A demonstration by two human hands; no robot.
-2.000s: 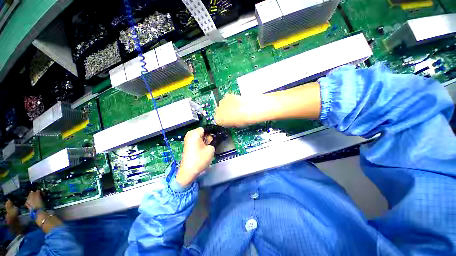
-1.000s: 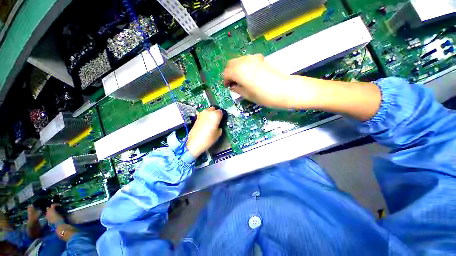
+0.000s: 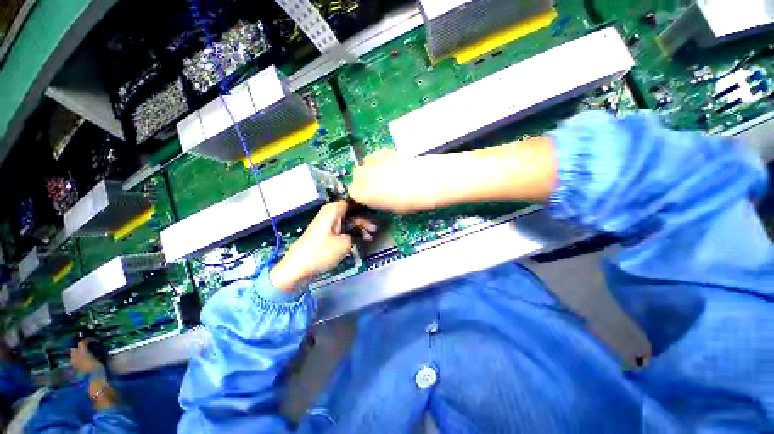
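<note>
A green circuit board (image 3: 373, 93) lies in front of me, with a long white-silver heat sink (image 3: 509, 91) across it. My left hand (image 3: 316, 247) is low over the gap between this board and the one to its left, fingers curled around a dark clump of black components (image 3: 363, 224). My right hand (image 3: 380, 181) is just above and beside it, the two hands meeting at the fingertips. The right fingertips are hidden and blurred, so I cannot tell what they hold. A blue coiled cord (image 3: 255, 174) runs down to my left wrist.
The metal conveyor rail (image 3: 441, 269) runs between the boards and my body. Finned heat sinks (image 3: 246, 114) with yellow strips (image 3: 284, 144) stand at the boards' far edge. Component bins (image 3: 225, 55) and a perforated white strip (image 3: 310, 24) are behind. Another person's hand (image 3: 85, 356) is at lower left.
My right hand was over the board, away from the left, a second ago. It has come back down and left to my left hand. My left hand has shifted slightly left and down.
</note>
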